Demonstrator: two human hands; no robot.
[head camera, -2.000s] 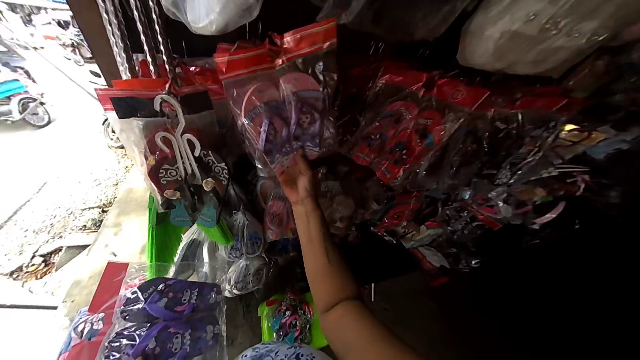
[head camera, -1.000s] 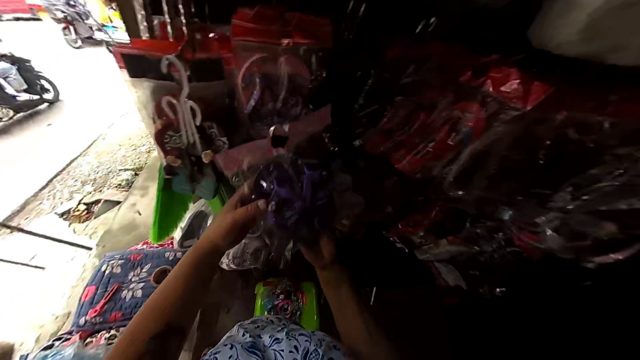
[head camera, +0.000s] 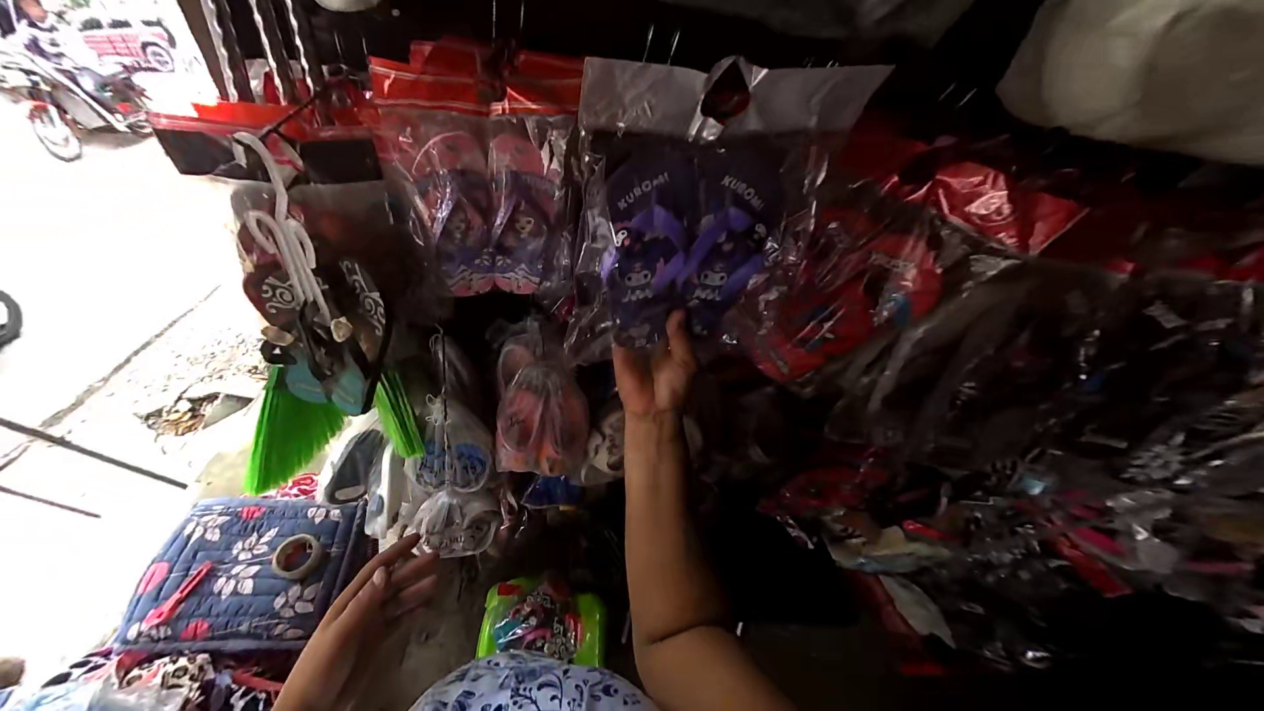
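Note:
My right hand (head camera: 656, 375) is raised at the lower edge of a clear plastic bag that holds purple printed flip-flops (head camera: 647, 252); the thumb and fingers are apart, and whether they grip the bag cannot be told. To its left hang pink and purple flip-flops (head camera: 474, 212) in a bag with a red top. My left hand (head camera: 380, 592) is low at the left, fingers apart and holding nothing, just below small clear bags of footwear (head camera: 452, 494).
Dark sandals (head camera: 306, 296) on white hangers and a green broom (head camera: 291, 425) hang at left. Below lies a quilted floral cloth (head camera: 237, 563) with a tape roll (head camera: 297, 557) and a pink tool. Bagged red flip-flops (head camera: 849, 306) hang at right. A green container (head camera: 543, 622) stands below.
The purple flip-flops, held low between both hands one second ago, are now up beside the pink pair. My right hand has risen; my left hand has come away from them.

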